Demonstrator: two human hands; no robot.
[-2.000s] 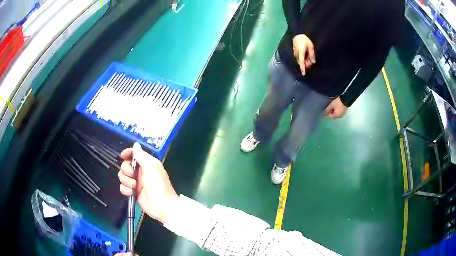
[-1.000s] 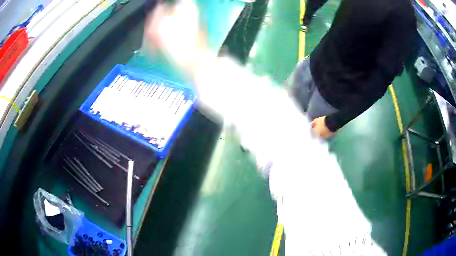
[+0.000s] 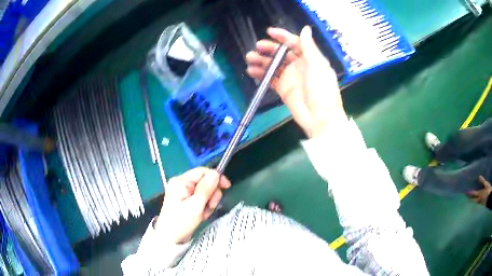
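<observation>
A slim silver telescopic tube assembly [image 3: 249, 114] with darker joint bands slants up and to the right between my hands. My left hand [image 3: 194, 200] is closed around its lower end. My right hand [image 3: 302, 75] holds its upper end near the thumb and fingers, palm turned up. The small blue parts bin [image 3: 197, 157] with black plastic pieces [image 3: 197, 121] lies behind the tube's middle. The far tube end is partly hidden by my right fingers.
A row of tubes [image 3: 97, 151] lies left of the bin, with thin rods [image 3: 150, 132] between. A clear plastic bag [image 3: 162, 59] is behind the bin. Blue tote [image 3: 46, 215] is far left, blue tray [image 3: 407, 53] upper right. A person's legs [image 3: 453, 167] show at right.
The view has swung left, bringing the tube row and tote in. My right hand has come back from the far bench to the tube's upper end. My left hand is now visible.
</observation>
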